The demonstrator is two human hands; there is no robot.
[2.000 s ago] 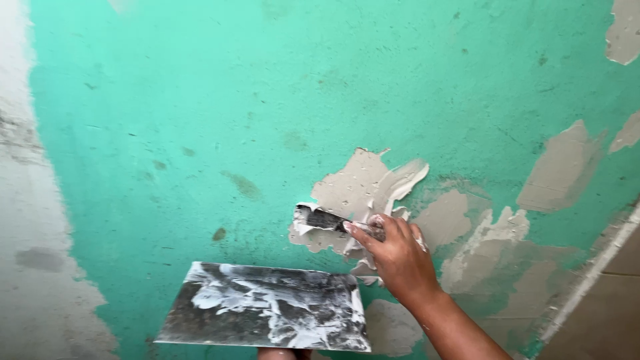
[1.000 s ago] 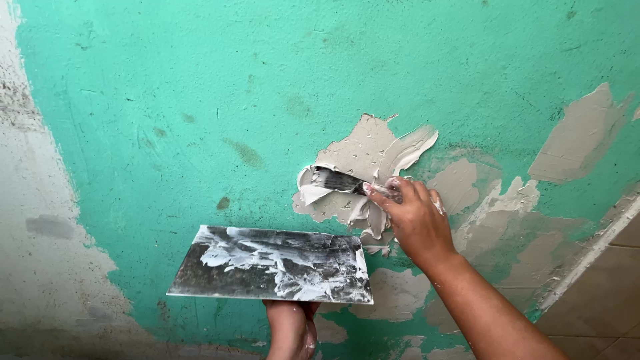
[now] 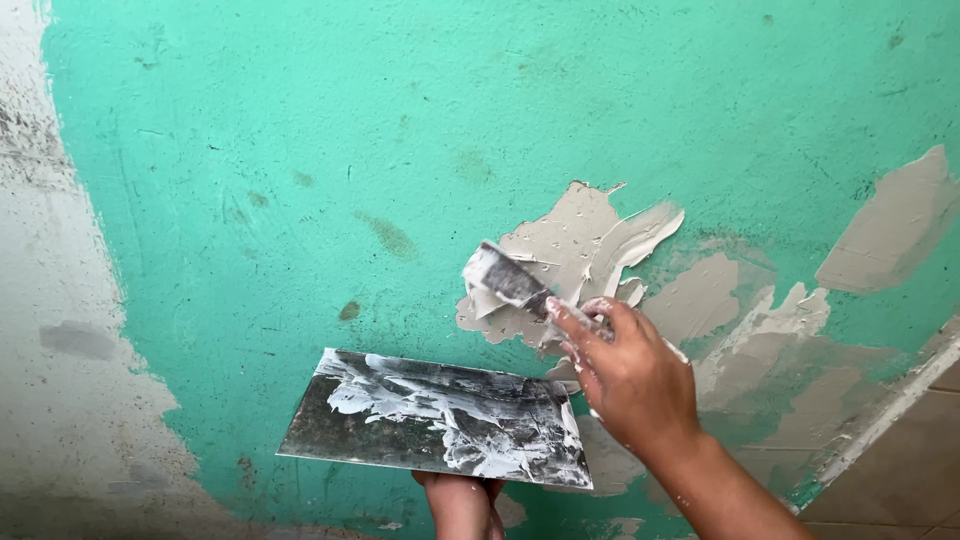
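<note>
My right hand (image 3: 637, 367) grips a putty knife (image 3: 517, 281) whose metal blade bears white filler and lies over a beige filler patch (image 3: 570, 217) on the green wall. A thick ridge of wet filler shows at that patch's upper right. From below, my left hand (image 3: 461, 502) supports a flat metal hawk plate (image 3: 375, 439) smeared with white filler. The plate is just below and left of the patch; its underside and my left fingers are mostly hidden.
More beige filler patches (image 3: 892, 225) cover the right part of the green painted wall (image 3: 300, 112). A grey-white wall area (image 3: 52, 420) runs down the left. Brown tiles (image 3: 900, 465) with a pale edge strip are at the lower right.
The putty knife's blade has tilted, its tip now pointing up and left. More filler has spread over the patch's right side since the first frame. My left hand still supports the plate.
</note>
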